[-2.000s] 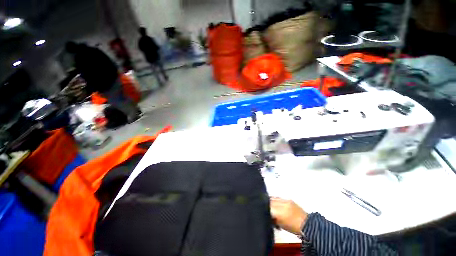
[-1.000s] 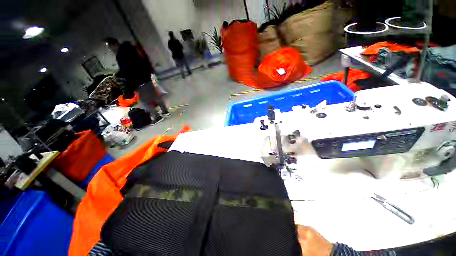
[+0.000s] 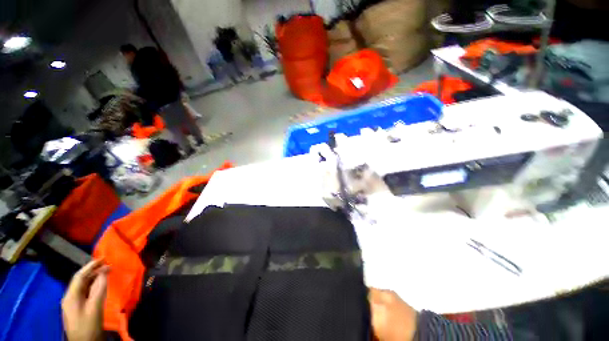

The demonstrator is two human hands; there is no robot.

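A black panel (image 3: pixel 307 293) with a green-brown camouflage strip (image 3: pixel 207 265) lies flat on the white table's left part and over its edge. Its upper right corner is near the needle area (image 3: pixel 347 200) of the sewing machine (image 3: pixel 467 156). My right hand (image 3: pixel 392 316) is at the panel's lower right edge, fingers curled, blurred; its fingertips are partly hidden. My left hand (image 3: pixel 85 303) is raised off the panel at the lower left, in front of the orange sack (image 3: pixel 123 240), fingers apart and empty.
Silver snips (image 3: pixel 494 256) lie on the table right of the panel. A blue crate (image 3: pixel 360 123) stands behind the machine. Blue bins (image 3: pixel 30 300) are at the far left. A person (image 3: pixel 163 93) stands on the floor at the back left, and filled sacks (image 3: pixel 304 56) stand at the back.
My left hand has come into view at the lower left, off the panel. My right hand stays at the panel's right edge. The camera view has shifted, and the panel remains at the table's left.
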